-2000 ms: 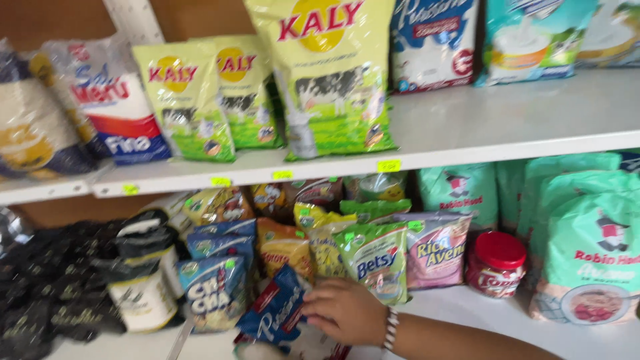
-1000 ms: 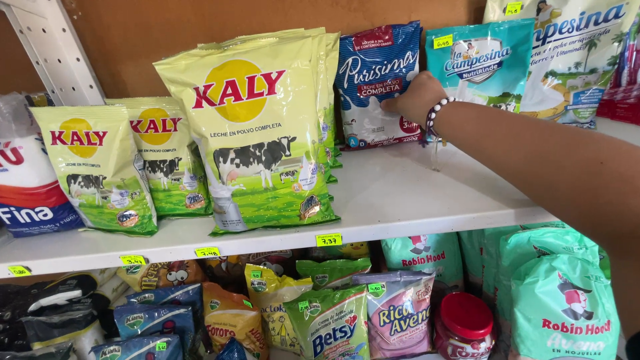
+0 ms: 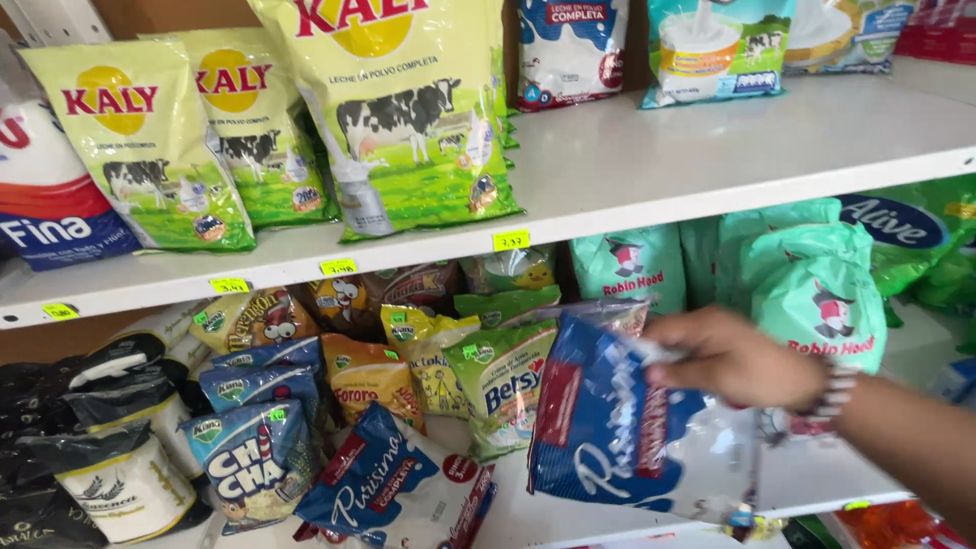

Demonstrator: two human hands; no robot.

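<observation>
My right hand (image 3: 732, 358), blurred and with a beaded bracelet at its wrist, grips the edge of a blue and white Purisima powdered milk bag (image 3: 633, 427). That bag hangs tilted in front of the lower shelf and partly hides a bag and a jar behind it. Another Purisima bag (image 3: 404, 488) leans at a slant on the lower shelf, right of the Chicha bag (image 3: 252, 465). On the upper shelf a further Purisima bag (image 3: 572, 53) stands upright beside the large Kaly bag (image 3: 412, 130). My left hand is out of view.
Small Kaly bags (image 3: 145, 145) stand at the left of the upper shelf (image 3: 686, 164). Below are a Betsy bag (image 3: 499, 381), a Fororo bag (image 3: 370, 381), mint-green Robin Hood bags (image 3: 823, 297) and black and white bags (image 3: 126, 488). Price tags line the upper shelf's front edge.
My right hand was at a Purisima bag on the upper shelf one second ago; it is now lower, holding a Purisima bag before the lower shelf. The view has tipped down.
</observation>
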